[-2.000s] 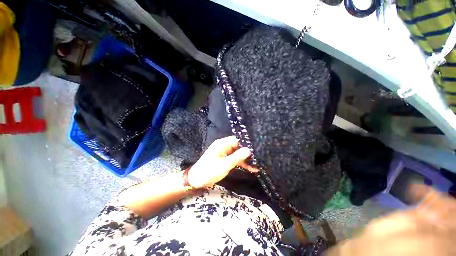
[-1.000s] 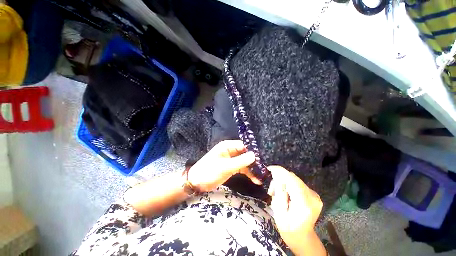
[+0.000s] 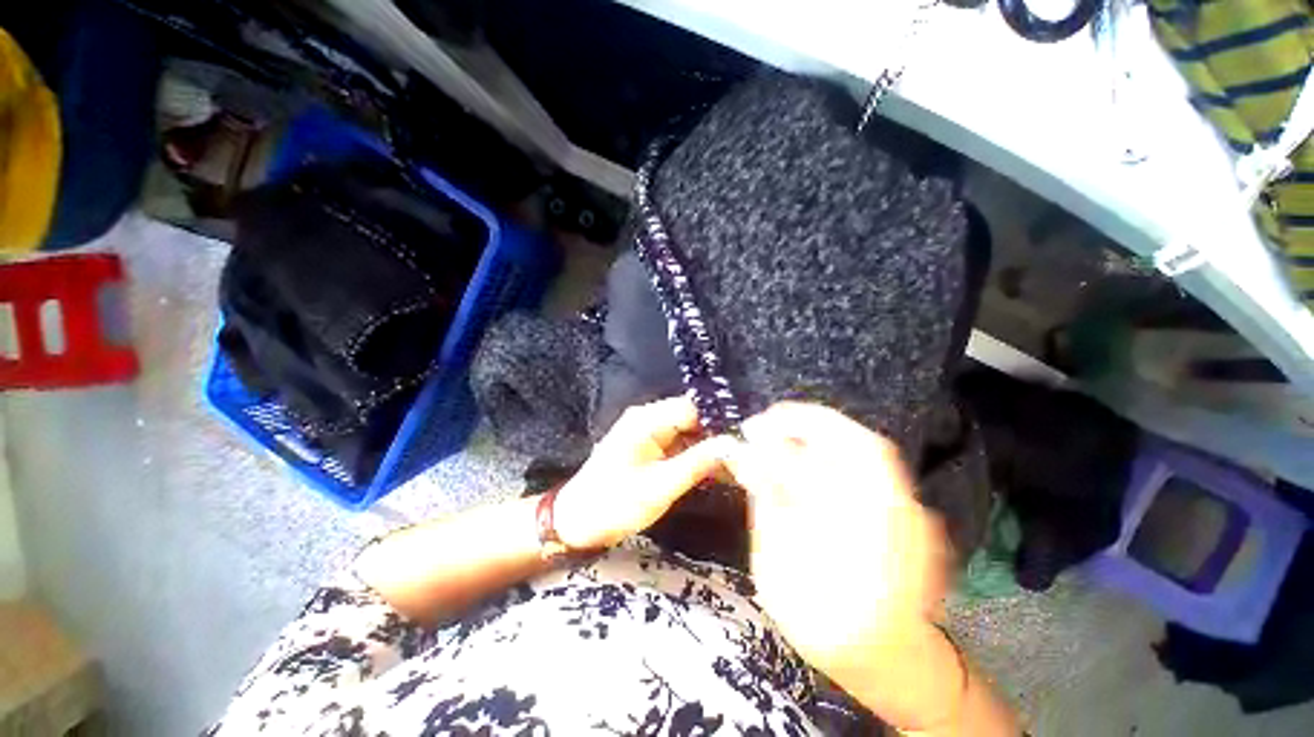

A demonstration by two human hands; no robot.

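Note:
The dark grey flecked jacket [image 3: 821,245] lies bunched on my lap. The braid trim [image 3: 670,288], black with white and purplish flecks, runs down its left edge to my hands. My left hand [image 3: 634,472] pinches the trimmed edge between thumb and fingers. My right hand [image 3: 836,526] is at the same spot, fingertips together at the trim, touching or almost touching the left fingertips. It is blurred and overexposed. No needle or thread can be made out. A smooth dark grey lining [image 3: 634,338] shows left of the trim.
A white table [image 3: 994,108] crosses the upper right, holding black looped handles [image 3: 1049,15] and a yellow-green striped garment [image 3: 1239,87]. A blue basket [image 3: 497,281] of black garments stands at left, a red stool [image 3: 65,320] beyond it. A purple stool [image 3: 1254,569] is at right.
My right hand came in from the lower right to the trim, and now sits slightly higher, against my left fingertips. My left hand still holds the edge. The view has shifted slightly.

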